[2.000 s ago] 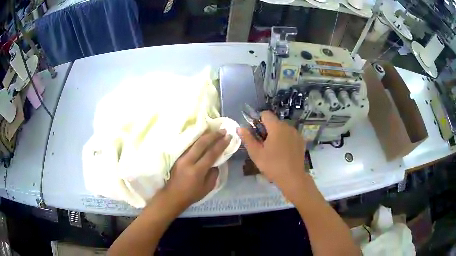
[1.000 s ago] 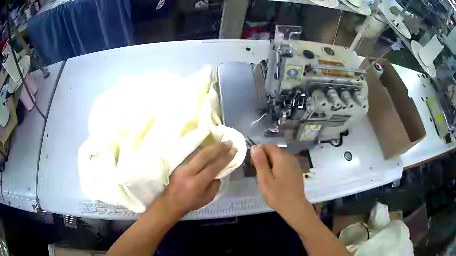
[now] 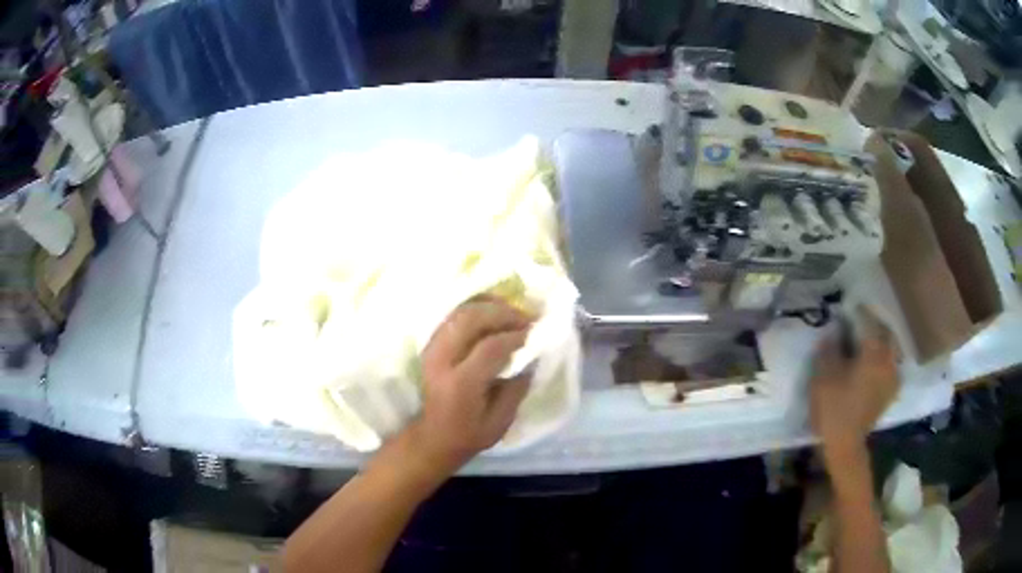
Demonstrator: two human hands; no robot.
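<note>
A heap of cream fabric (image 3: 370, 280) lies on the white table left of the overlock machine (image 3: 773, 190), glaring white in places. My left hand (image 3: 476, 375) rests on the heap's right front part with its fingers curled into the cloth. My right hand (image 3: 854, 375) is blurred, over the table at the right, in front of the machine. A small dark thing shows at its fingers; I cannot make out whether it is the snips or whether the hand still holds them.
A narrow open cardboard box (image 3: 936, 252) stands right of the machine. The white table's (image 3: 269, 134) front edge runs across below. Cream cloth (image 3: 925, 537) lies low at the right. Blue fabric (image 3: 235, 56) hangs behind the table. Papers and a pink piece (image 3: 118, 185) are at the far left.
My right hand has moved away from the cloth edge to the right, past the machine's front. My left hand stays on the cloth, its fingers more curled. The view has shifted slightly.
</note>
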